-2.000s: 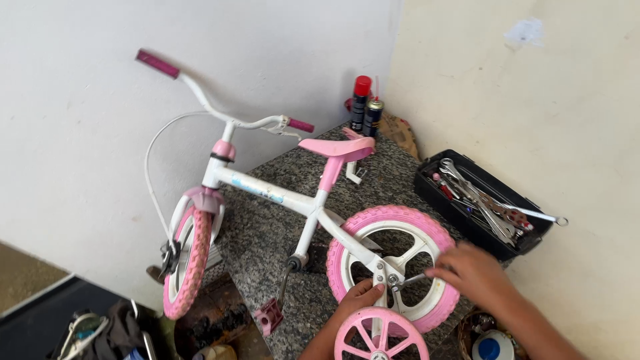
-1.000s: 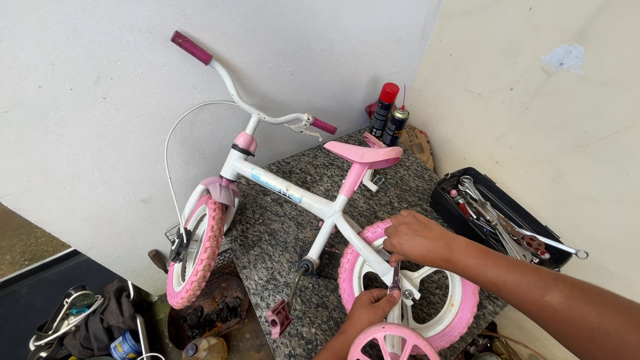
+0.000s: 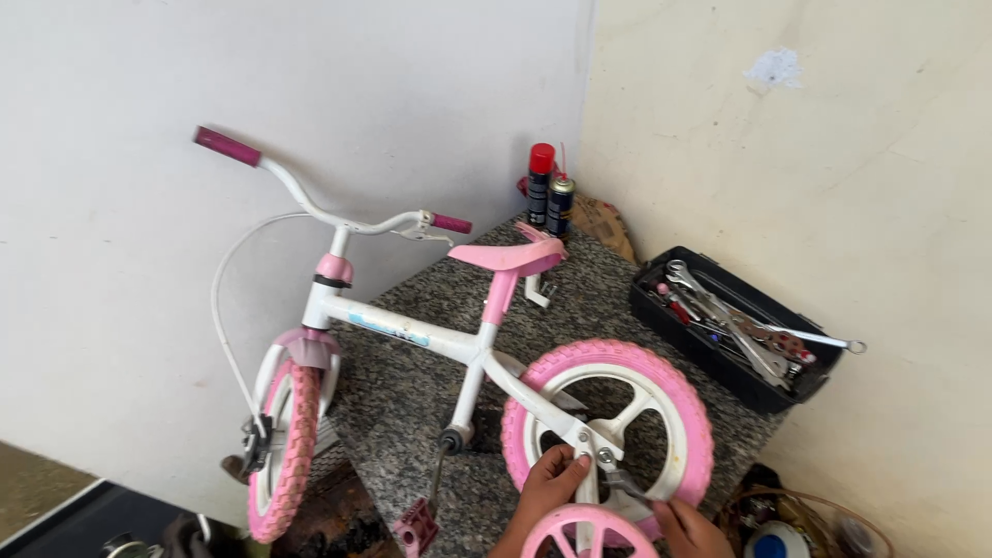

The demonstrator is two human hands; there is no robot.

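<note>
A white and pink child's bicycle point(image 3: 403, 325) stands over a granite top, its pink rear wheel point(image 3: 690, 434) at the lower right. My left hand point(image 3: 554, 484) grips the white bracket of the pink training wheel point(image 3: 593, 527), thumb near the bolt by the rear dropout. Right of it, my right hand point(image 3: 686, 527) holds the end of a metal wrench point(image 3: 626, 482), whose head is beside the axle nut point(image 3: 606, 456). The pink pedal point(image 3: 416, 527) hangs below the crank. Part of my right hand is cut off by the frame's bottom edge.
A black toolbox point(image 3: 721, 341) with several wrenches sits at the granite top's right edge. Two spray cans point(image 3: 550, 194) stand at the back corner by the walls. A basket point(image 3: 821, 504) with containers is at the lower right, dark items at the lower left.
My right hand has moved down from above the axle to its lower right. My left hand stays by the training wheel bracket.
</note>
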